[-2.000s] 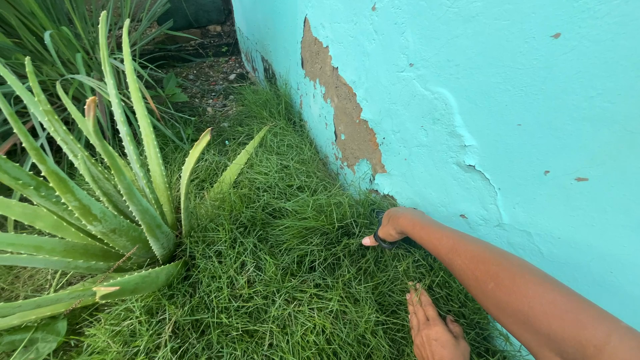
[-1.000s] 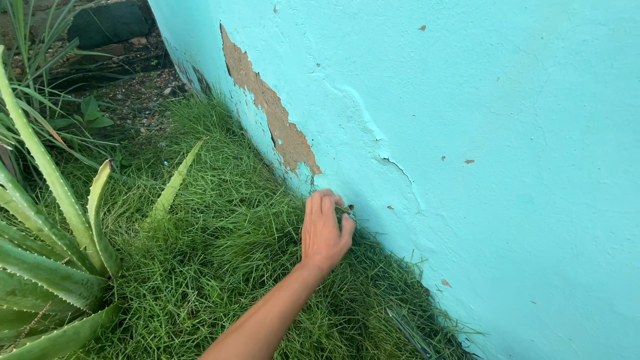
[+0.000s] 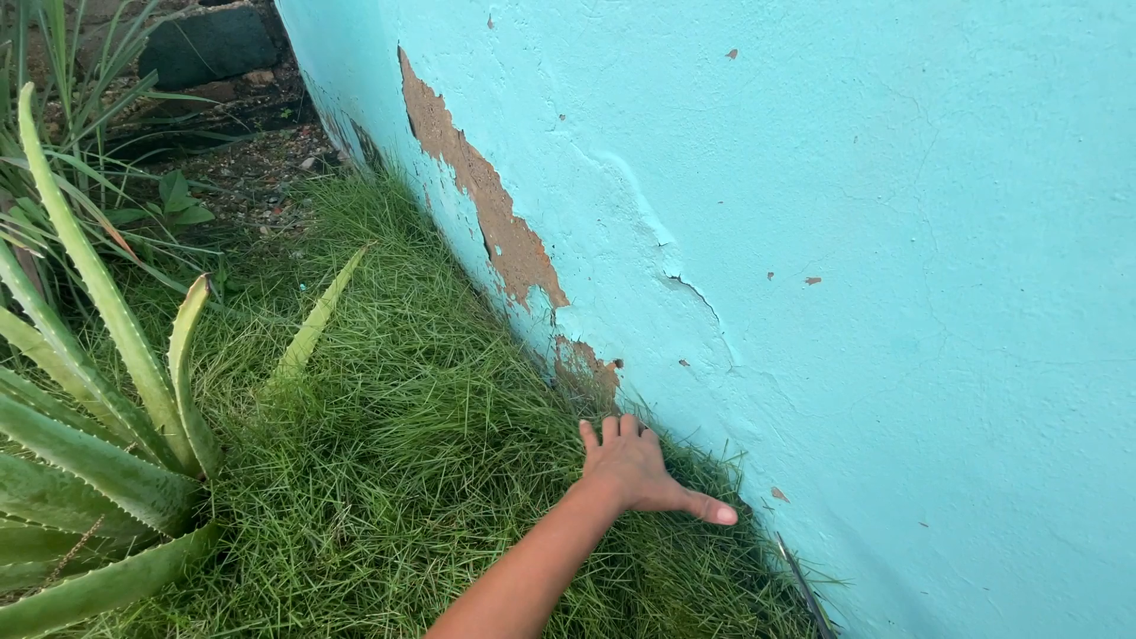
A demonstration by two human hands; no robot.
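Note:
My left hand reaches in from the bottom of the head view, back upward, fingers and thumb spread and holding nothing. It is over the long green grass, near the foot of the turquoise painted wall. Just beyond the fingertips, a bare brown patch shows low on the wall. A thin dark metal blade slants up beside the wall at the lower right; its handle is out of view. My right hand is not in view.
An aloe plant with toothed leaves stands at the left, and a single leaf rises from the grass. Peeling plaster runs down the wall. Gravelly soil and a dark block lie farther back.
My right hand, seen two seconds ago at the wall's foot with a dark-handled tool, has left the view. My left hand has moved down from the bare patch, and its fingers have spread.

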